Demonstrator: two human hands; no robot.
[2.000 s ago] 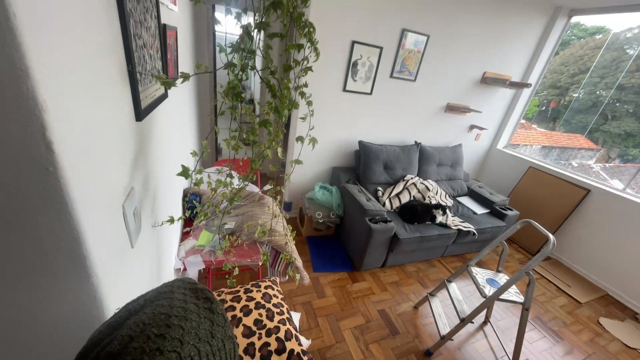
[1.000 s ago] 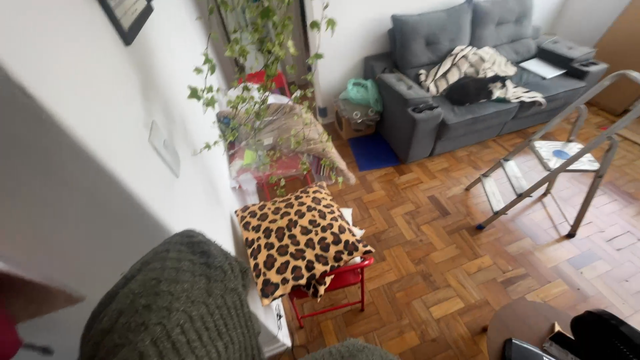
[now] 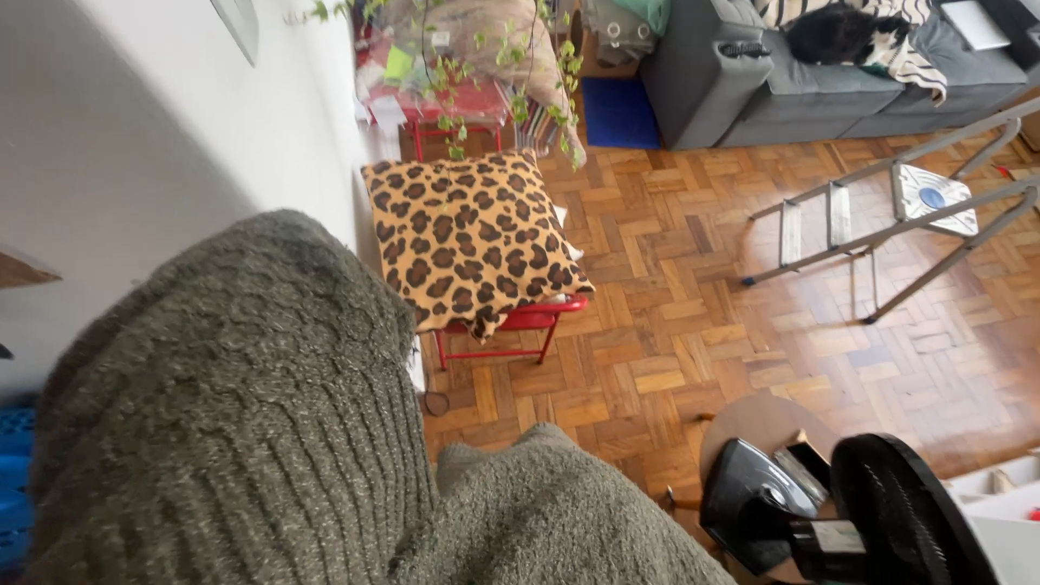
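Observation:
Neither of my hands shows in the head view. A grey-green knitted sleeve, bent at the elbow, fills the lower left. More knitted fabric of the same kind lies along the bottom middle. Just beyond the sleeve, a leopard-print cushion rests on a red metal folding chair. What my hands hold or touch is hidden.
At lower right a round wooden table bears dark objects. An aluminium stepladder stands on the parquet. A cat lies on the grey sofa. Ivy hangs near the white wall.
The view has tilted down. The knitted sleeve has come up into more of the picture, and the round table with dark things shows more fully than one second ago.

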